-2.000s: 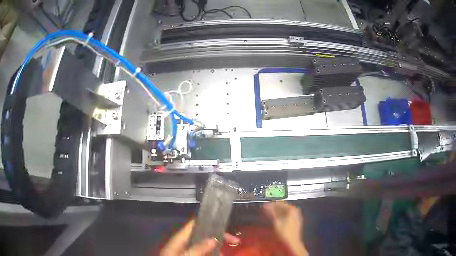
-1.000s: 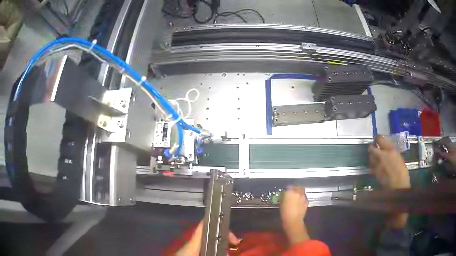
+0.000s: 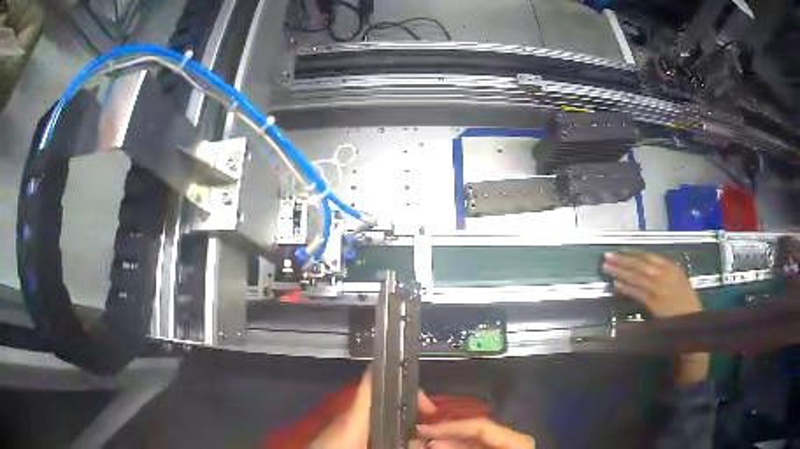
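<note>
A long grey-brown metal housing (image 3: 396, 359) stands upright in front of me, with a groove and small holes along its length. My left hand (image 3: 349, 421) is closed around its lower part at the bottom edge of the picture. My right hand (image 3: 474, 431) is at the housing's lower right side with its fingertips at it; whether it grips the housing or a small part cannot be told. The black parts tray (image 3: 361, 326) lies behind the housing with shiny specks in it and a green block (image 3: 484, 340) at its right end.
Another person's hand (image 3: 653, 282) is over the right part of the green belt (image 3: 517, 265). Dark housings (image 3: 600, 182) are stacked behind the belt, with a blue bin (image 3: 693, 207) and red bin (image 3: 739, 209) beside them. The gantry head (image 3: 326, 254) with blue hoses is at left.
My right hand has moved from the tray's right end to the housing. The housing has turned to show its grooved side. The other person's hand has come in over the belt and moved left.
</note>
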